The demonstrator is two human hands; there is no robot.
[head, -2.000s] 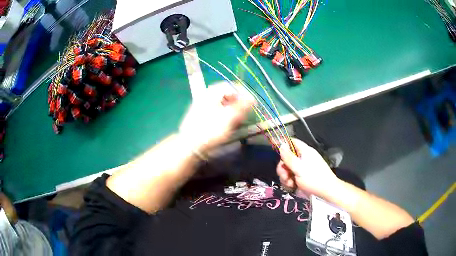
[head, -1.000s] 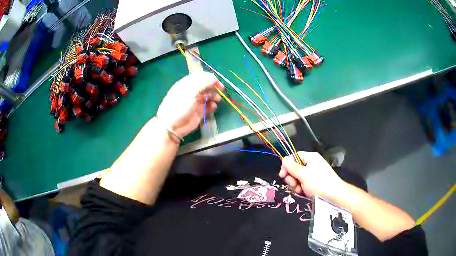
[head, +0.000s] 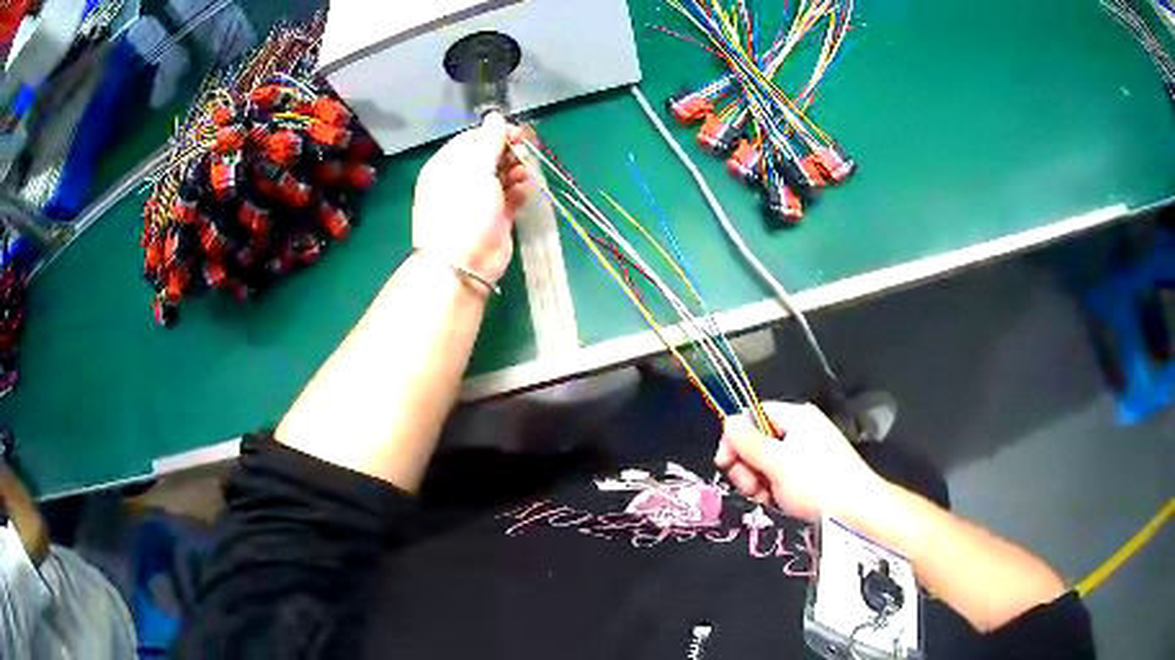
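My right hand (head: 799, 462) is closed around one end of a bunch of coloured wires (head: 670, 310) in front of my shirt; any connector there is hidden in the fist. The wires run up and left in yellow, white, red, blue and green. My left hand (head: 474, 200) is at the front of the white-grey machine (head: 567, 77), its fingertips pinching wire ends just below the round black opening (head: 482, 58). The machine's head piece in the opening looks blurred. A few wires point up loose, away from the left hand.
A dense heap of red-black connectors (head: 258, 194) lies left of the machine. A smaller spread of wired connectors (head: 760, 155) lies to its right. A grey cable (head: 735, 219) runs over the bench edge (head: 954, 258). A pale strip (head: 552, 290) runs from the machine to the edge.
My left hand has moved up to the machine's opening with wire ends. The blue wire that hung by it no longer shows there. My right hand has stayed nearly in place.
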